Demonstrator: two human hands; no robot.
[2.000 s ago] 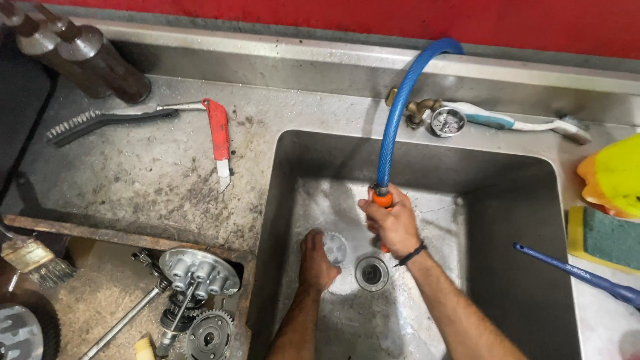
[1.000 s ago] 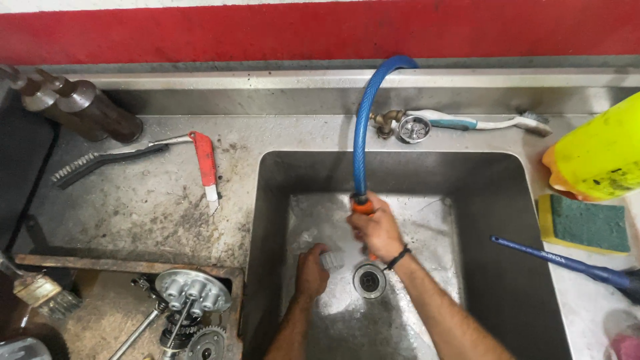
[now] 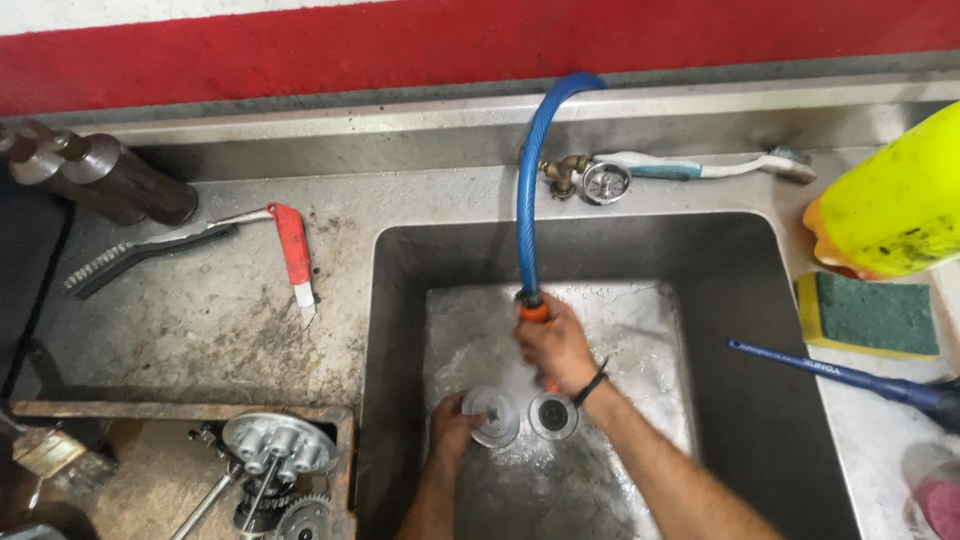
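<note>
My right hand (image 3: 555, 345), with a black band at the wrist, grips the orange nozzle (image 3: 534, 310) at the end of a blue hose (image 3: 529, 195). The nozzle points down into the steel sink (image 3: 750, 300). My left hand (image 3: 452, 431) holds a round, translucent disc-like part (image 3: 491, 416) by its left edge, low over the sink floor. The disc is left of the drain (image 3: 553, 415), and water wets the sink floor around it. Part of the nozzle is hidden by my right fingers.
Left of the sink lie a wire brush (image 3: 150, 251), a red utility knife (image 3: 292, 247) and a wooden tray (image 3: 180, 410) with metal clutch parts (image 3: 279, 442) and a paintbrush (image 3: 56, 457). Behind are a brass tap (image 3: 566, 174) and a strainer (image 3: 606, 182); right, a sponge (image 3: 874, 315) and yellow bottle (image 3: 892, 202).
The translucent part has been turned in my left hand: its round face shows now, where one second ago it was seen more edge-on. My right hand still grips the nozzle.
</note>
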